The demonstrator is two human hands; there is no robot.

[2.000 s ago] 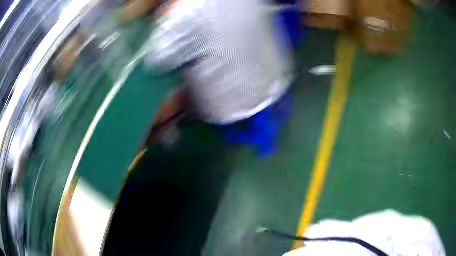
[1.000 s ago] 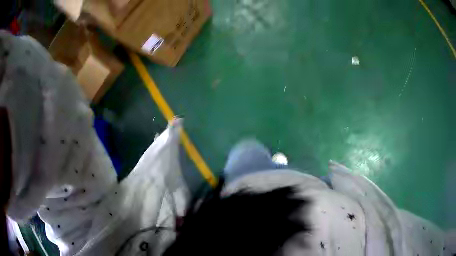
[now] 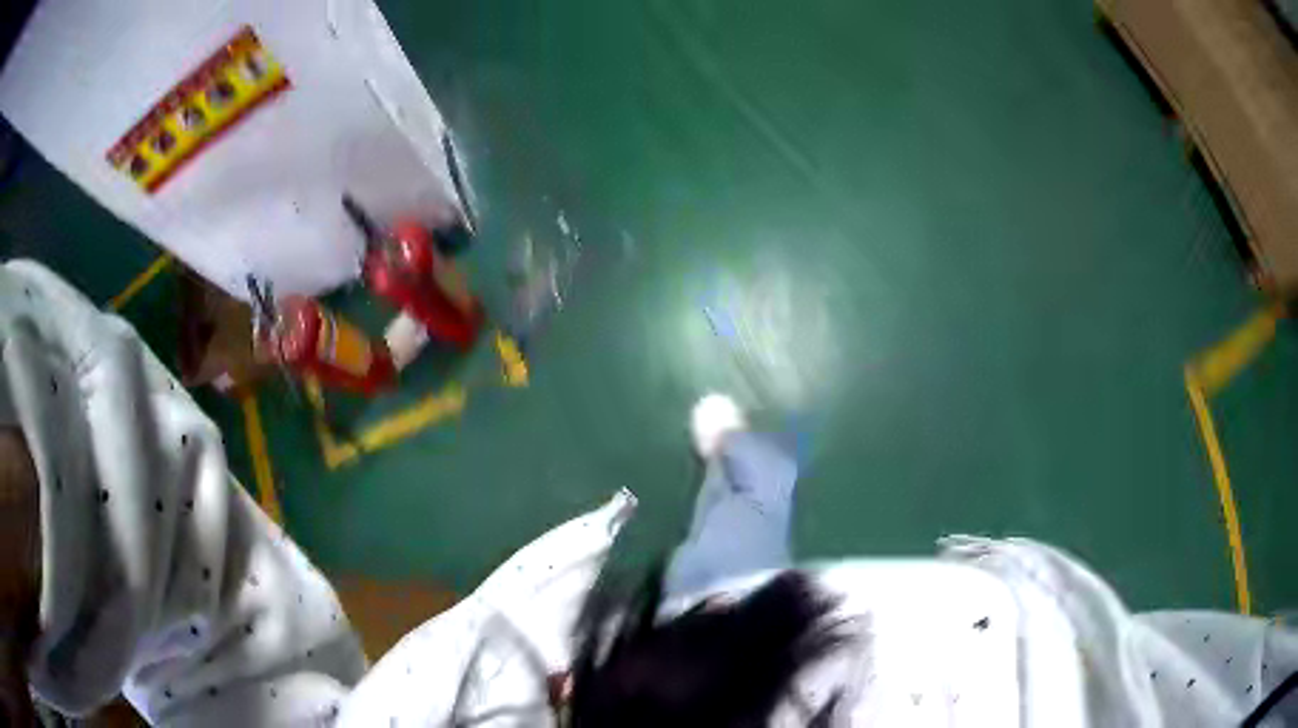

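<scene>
No hand can be made out clearly. A white sleeve with dark dots (image 3: 157,526) bends along the left side, and a dark brownish patch at the left edge beside it is too unclear to name. My right hand is not in view. Two red fire extinguishers stand side by side at the upper left, one nearer the centre (image 3: 413,270) and one further left (image 3: 320,346). They are beside a white cabinet or box (image 3: 313,157) with a red and yellow label strip.
Green floor (image 3: 925,285) spreads ahead, with yellow lines (image 3: 399,427) around the extinguishers and at the right. A brown carton or board (image 3: 1224,114) lies at the upper right edge. A light blue trouser leg and pale shoe (image 3: 716,421) show below centre, dark hair at the bottom.
The view has swung away from the seated person and then the brown cartons. The white cabinet and red extinguishers have come into view at the upper left.
</scene>
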